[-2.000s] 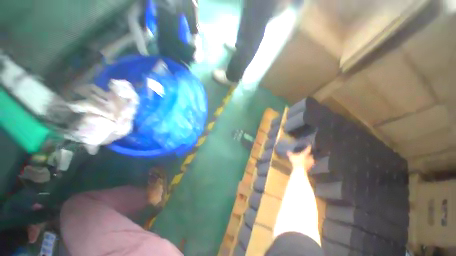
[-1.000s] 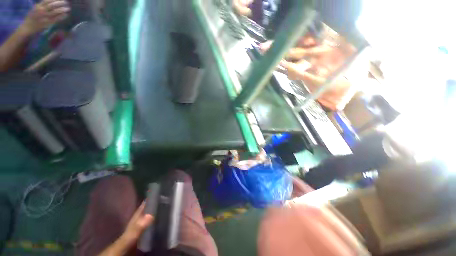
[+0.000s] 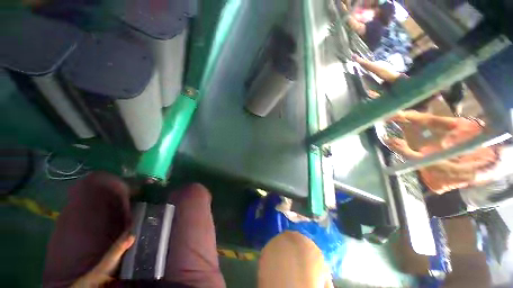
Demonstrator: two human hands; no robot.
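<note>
A speaker housing (image 3: 147, 242), dark in the middle with silver-grey long sides, stands between my thighs. My left hand (image 3: 115, 256) holds it by its left side, the thumb against the edge; the lower part of the hand is dim and blurred. My right hand is not seen. A large skin-coloured rounded shape rises from the bottom edge right of my leg; I cannot tell what it is.
A housing lies on the dark green belt (image 3: 225, 135) between green rails. Several tall housings (image 3: 112, 67) stand at the left. A slanting green post (image 3: 405, 95) crosses at right, over a blue-lined bin (image 3: 270, 222). Workers sit beyond.
From reaching to the pallet stack, the view has swung to the belt and my lap. Since one second ago, the held housing stays on my lap; the scene has shifted right in view.
</note>
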